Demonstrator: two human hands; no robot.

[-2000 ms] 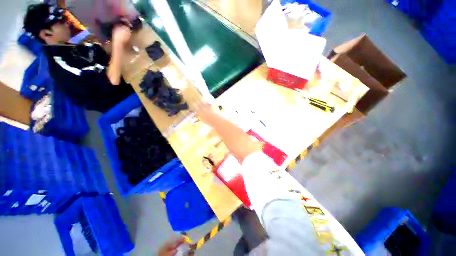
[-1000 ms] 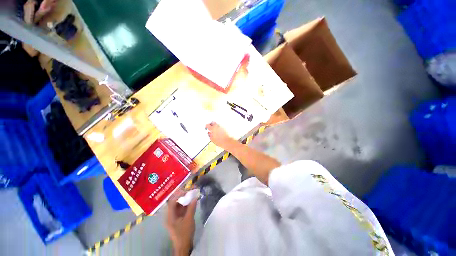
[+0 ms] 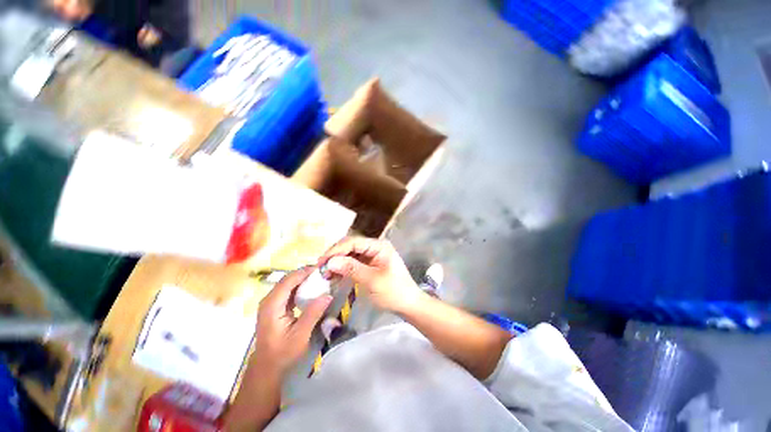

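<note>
A small white object (image 3: 313, 288), perhaps a squeeze bottle, is held over the floor just past the bench edge. My left hand (image 3: 290, 316) is closed around its body from the left. My right hand (image 3: 369, 272) meets it from the right, with thumb and fingertips pinching its narrow upper end. The fingers cover much of the object, and blur hides its tip.
The wooden bench (image 3: 127, 295) holds a large white box or sheet (image 3: 144, 198), a clipboard with paper (image 3: 193, 344) and a red carton (image 3: 182, 409). An open cardboard box (image 3: 380, 139) and blue crates (image 3: 292, 105) stand beyond. More blue crates (image 3: 668, 253) stand at right.
The view has swung right. My right hand has left the bench top and come to the white object in my left hand. Both hands now meet on it.
</note>
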